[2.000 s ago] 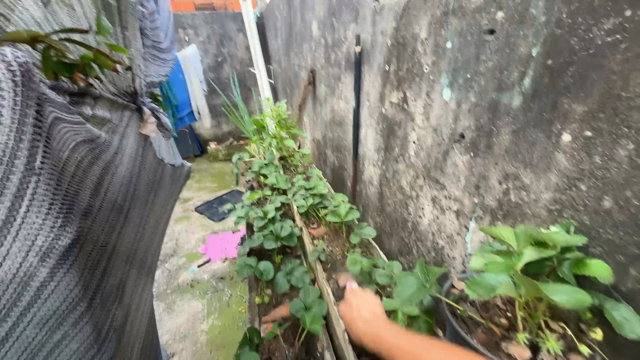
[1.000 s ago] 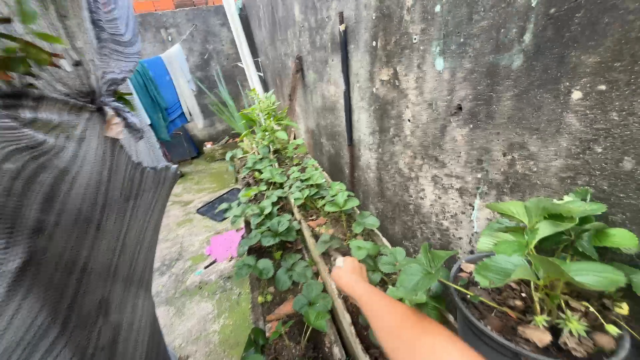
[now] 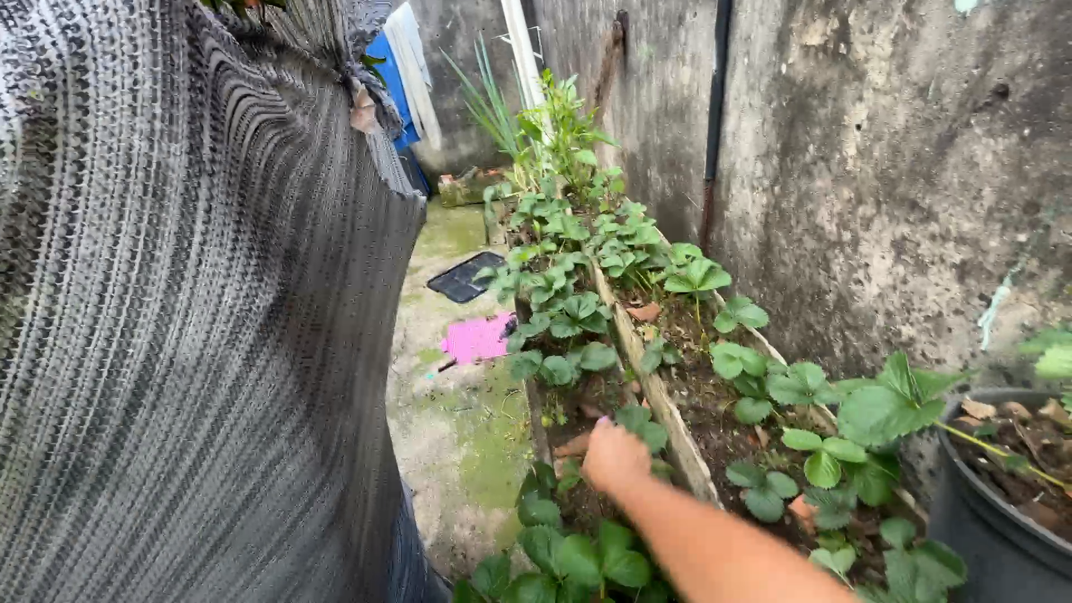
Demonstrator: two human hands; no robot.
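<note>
My right hand (image 3: 617,456) reaches in from the lower right, over the soil of the left planting row, beside the leaves of a strawberry plant (image 3: 643,427). Its fingers look curled, but their tips are mostly hidden, so whether they hold anything is unclear. A brown shard (image 3: 573,446) lies on the soil just left of the hand. To the right of the hand runs a wooden board (image 3: 662,402) that divides the two rows of strawberry plants. My left hand is out of the picture.
Grey knitted fabric (image 3: 251,318) fills the left side. A rough concrete wall (image 3: 888,184) rises on the right, above a dark pot (image 3: 971,494). On the mossy concrete ground lie a pink item (image 3: 476,338) and a black tray (image 3: 466,277).
My right hand has moved left, from the right side of the dividing board to over the left row.
</note>
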